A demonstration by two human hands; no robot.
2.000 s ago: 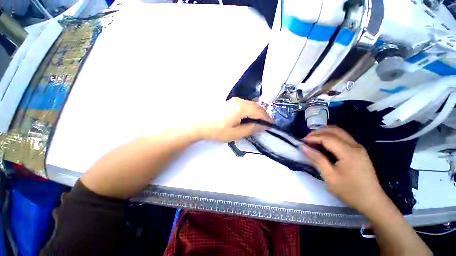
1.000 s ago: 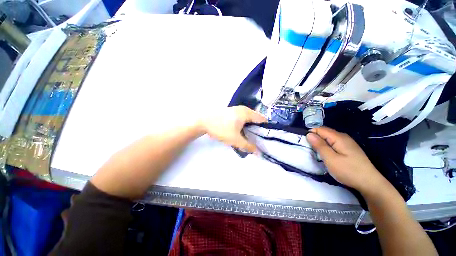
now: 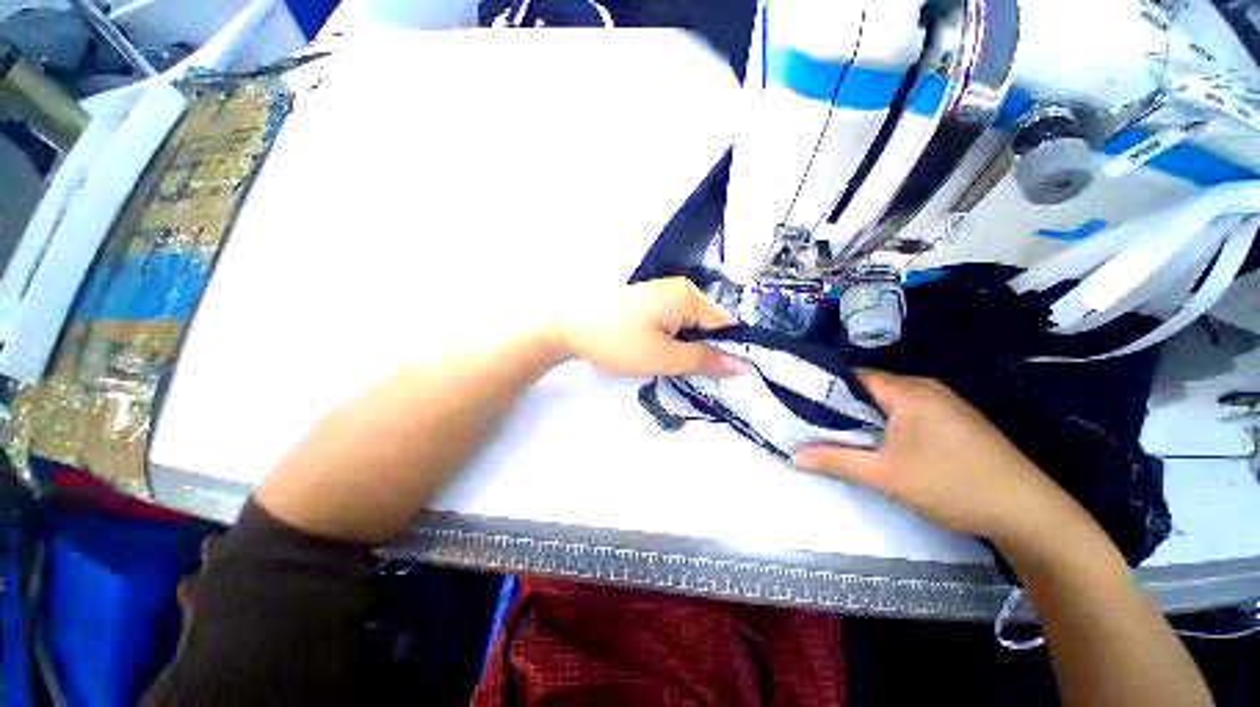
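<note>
The navy garment lies on the white table right of and below the needle area. Its waistband is a dark folded edge with white showing inside, held up between both hands in front of the machine. My left hand grips its left end, thumb and fingers around the edge. My right hand holds the right part, thumb and fingers spread on either side of the opening. The presser foot is behind the waistband; whether cloth lies under it I cannot tell. A small dark-edged loop hangs below my left hand.
The white sewing machine with blue stripes stands at the upper right; white tape strips hang there. A ruler runs along the front edge. Taped cardboard is at the left. Red checked cloth is below the table, blue plastic lower left.
The waistband has changed shape between my hands, and its folds sit differently. My right hand's thumb has moved to the lower edge. My left hand stays near the needle area, gripping the edge.
</note>
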